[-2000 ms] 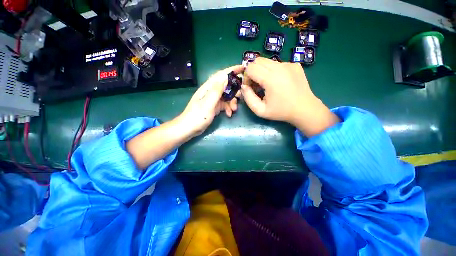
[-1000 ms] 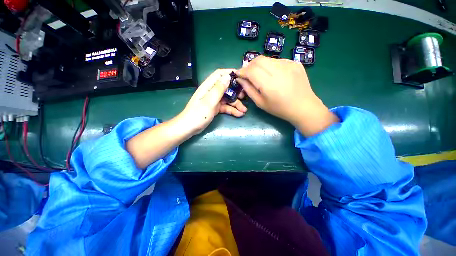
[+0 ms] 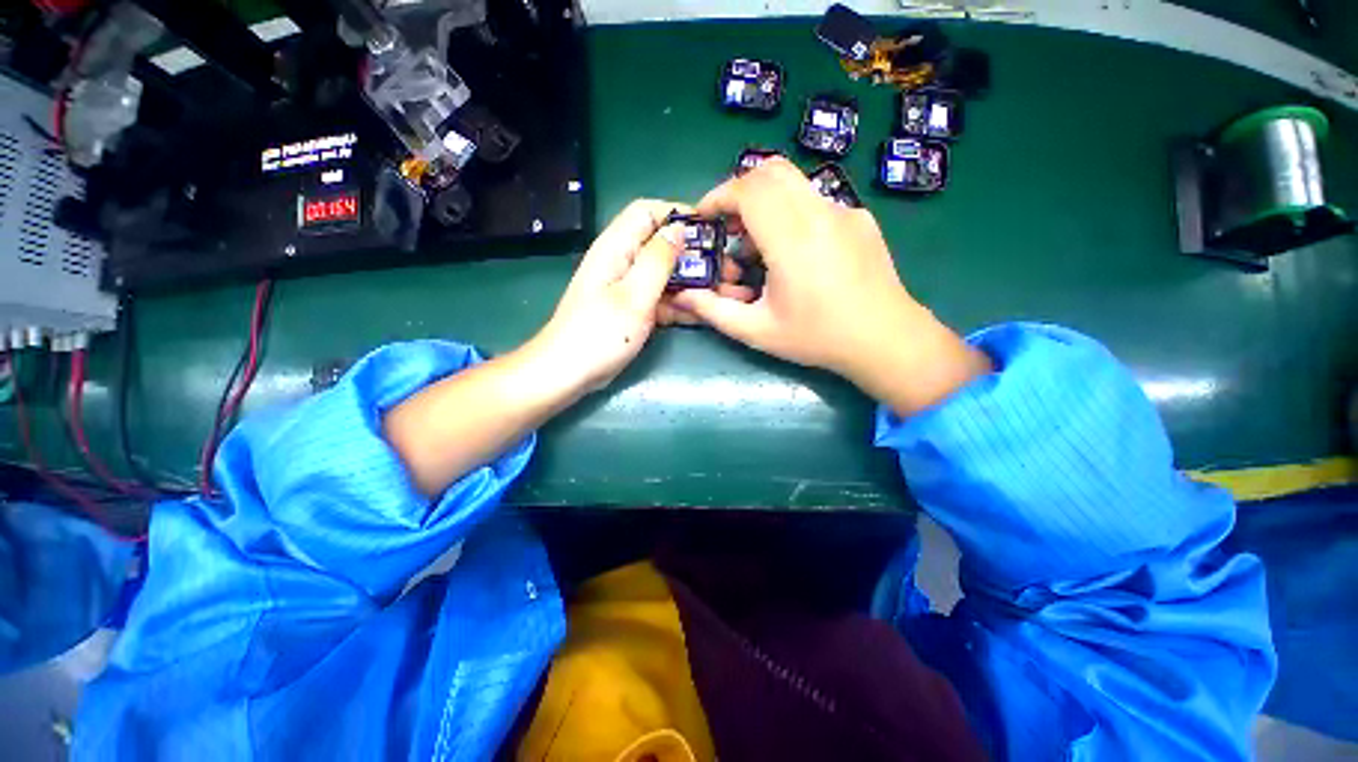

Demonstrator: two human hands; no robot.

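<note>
A small black smartwatch housing point(image 3: 694, 253) with white and silver patches inside is held above the green bench, its open side towards me. My left hand point(image 3: 614, 298) grips it from the left, with the thumb at its upper left edge. My right hand point(image 3: 812, 276) is at its right side, with fingers at its upper right corner and below it. The fingertips hide parts of its rim. I cannot tell if a smaller part is between the right fingers.
Several loose housings point(image 3: 828, 125) lie beyond my hands, with orange flex cables point(image 3: 891, 60) behind them. A black test fixture point(image 3: 507, 201) with a clear block point(image 3: 414, 97) and red display point(image 3: 329, 209) is left. A solder reel point(image 3: 1275, 171) stands right. Red and black leads hang left.
The held housing has turned so its inside shows more fully. My right hand has shifted from its top to its right side, fingers around the edge. The view has shifted slightly.
</note>
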